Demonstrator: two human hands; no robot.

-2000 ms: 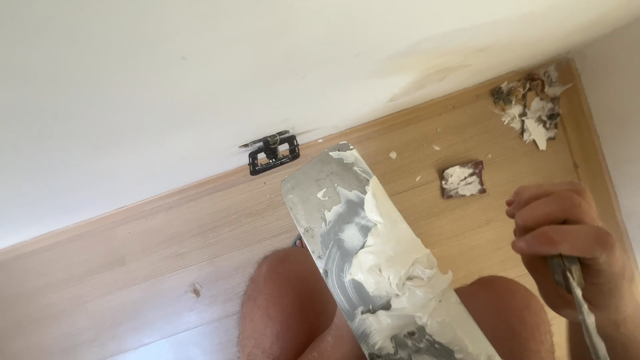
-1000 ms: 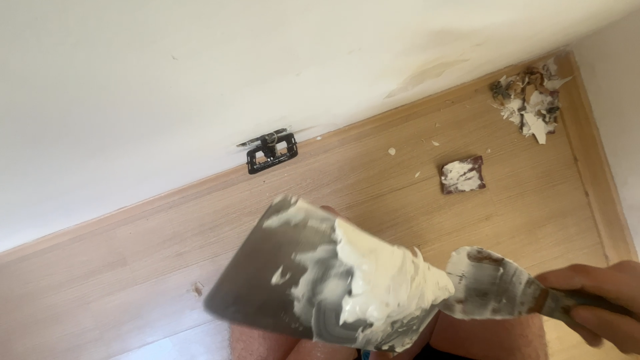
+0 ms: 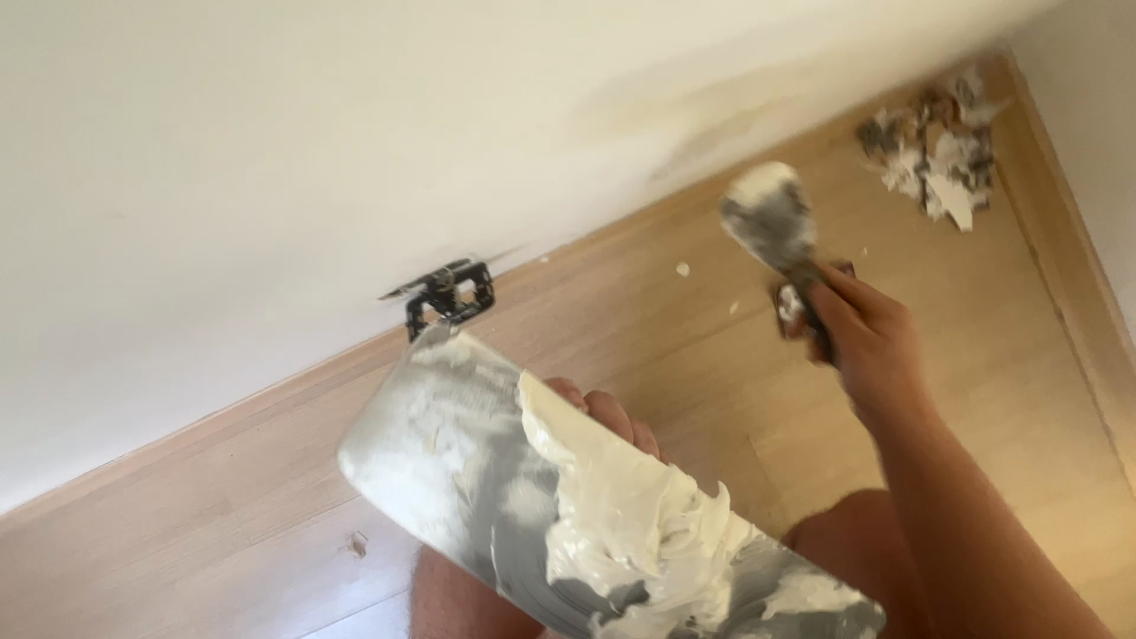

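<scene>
My right hand (image 3: 865, 342) grips the handle of a putty knife (image 3: 774, 217), whose blade, smeared with white filler, points up toward the wall. Below it to the left is a broad metal plastering blade (image 3: 470, 461), carrying a thick heap of white filler (image 3: 621, 515) along its middle and right part. The fingers of my left hand (image 3: 612, 417) curl at the far edge of this blade and hold it from beneath; the rest of that hand is hidden.
A black bracket-like fitting (image 3: 451, 297) sits at the foot of the white wall (image 3: 266, 177). A pile of scraped debris (image 3: 941, 160) lies in the corner of the wooden floor (image 3: 710, 390). A small filler-smeared block (image 3: 788, 306) is partly behind my right hand. Crumbs lie near the wall.
The putty knife, whose blade was at the filler on the broad blade a second ago, is now up and away from it. The broad blade has turned, its far end now nearer the black fitting.
</scene>
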